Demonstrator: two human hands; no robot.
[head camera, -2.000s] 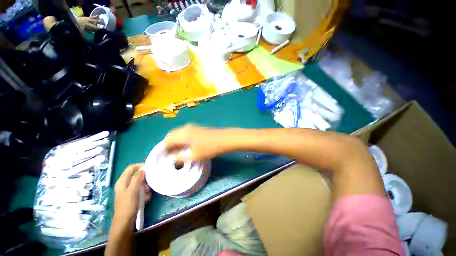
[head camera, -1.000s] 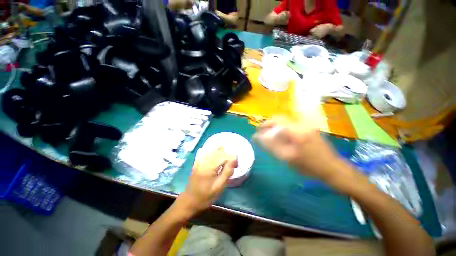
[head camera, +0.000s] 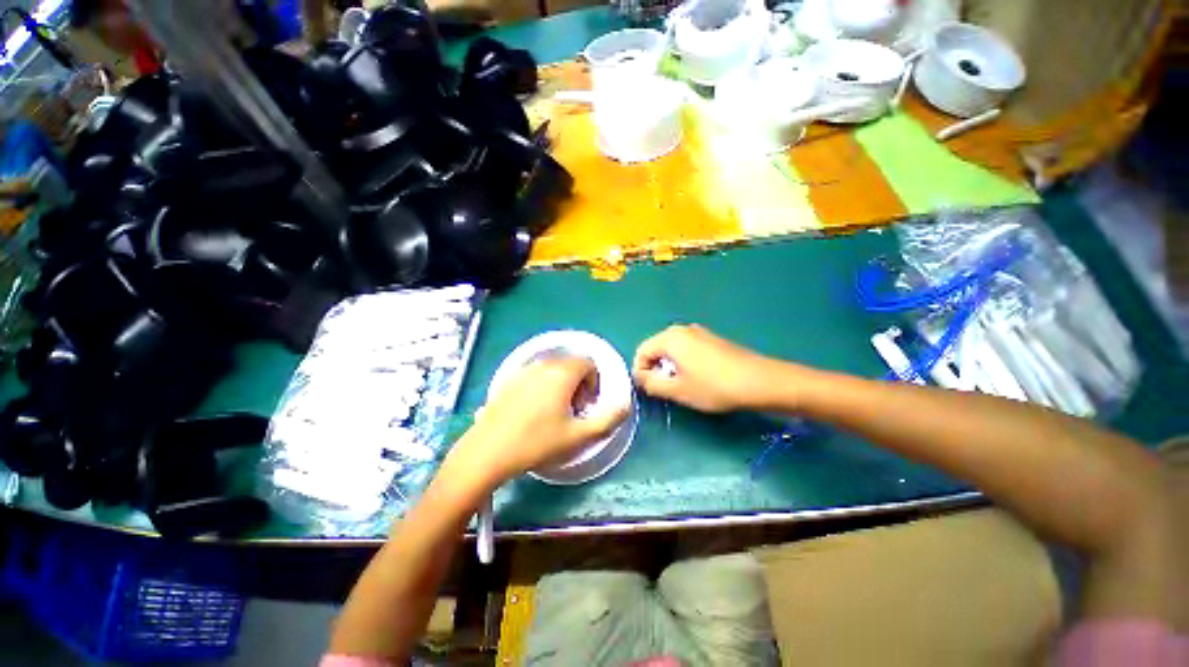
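Note:
A round white housing (head camera: 593, 456) stands on the green bench in front of me. My left hand (head camera: 541, 411) lies over it, with fingers curled into its hollow; what the fingertips hold is hidden. A white arm (head camera: 486, 528) sticks out below the housing, past the bench edge. My right hand (head camera: 698, 369) is just right of the housing, its fingers pinched together over something small and white that is mostly hidden. A left bag of white arms (head camera: 372, 391) lies left of the housing. A right bag of arms (head camera: 1030, 345) lies at the right with blue wires (head camera: 932, 306) on top.
A large heap of black plastic housings (head camera: 196, 248) covers the left of the bench. White housings with arms (head camera: 639, 117) stand on the orange covering (head camera: 593, 235) beyond. A blue crate (head camera: 183, 612) is on the floor at lower left. Brown cardboard (head camera: 913, 586) is below the bench edge at right.
The view has swung left and back again. My right hand has come from beside the housing's upper right down close to its rim. My left hand has moved from the housing's outer side onto its hollow.

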